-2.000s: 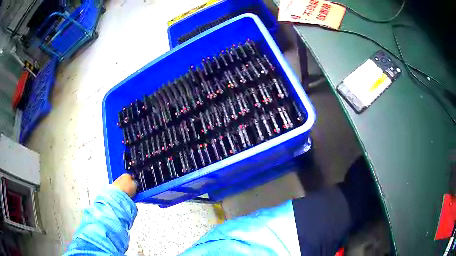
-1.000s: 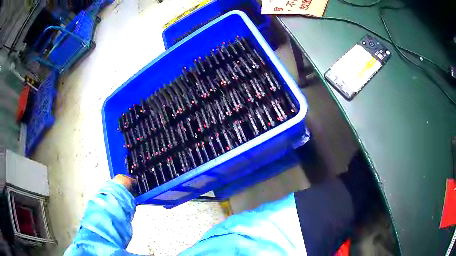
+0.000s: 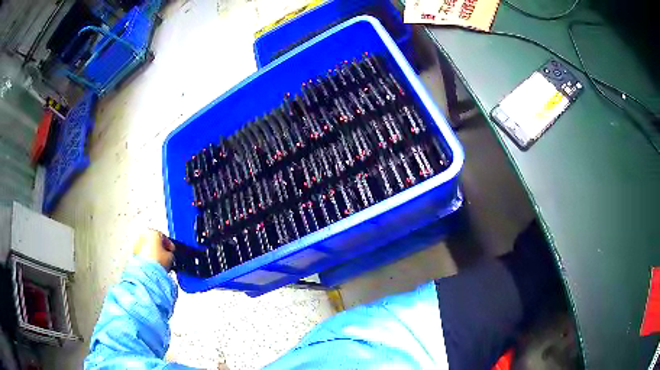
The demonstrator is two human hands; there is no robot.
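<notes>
A blue plastic tote (image 3: 314,249) stands in front of me, filled with rows of upright black smartphones (image 3: 318,181) with small red spots on their top edges. My left hand (image 3: 154,249) is at the tote's near left corner and holds a black smartphone (image 3: 189,259) by its end. The phone lies tilted at the corner, next to the nearest row. My right hand is not visible; only a light-blue sleeve shows at the bottom.
A green bench (image 3: 543,181) is at right, with an opened phone (image 3: 537,105), cables, a printed card (image 3: 452,13) and a red piece (image 3: 652,302). Another blue tote (image 3: 289,45) stands behind. A blue cart (image 3: 116,54) and a white box (image 3: 43,235) are at left.
My left hand has moved left and slightly up, out past the tote's corner, and a black phone now shows in it. The view has shifted slightly.
</notes>
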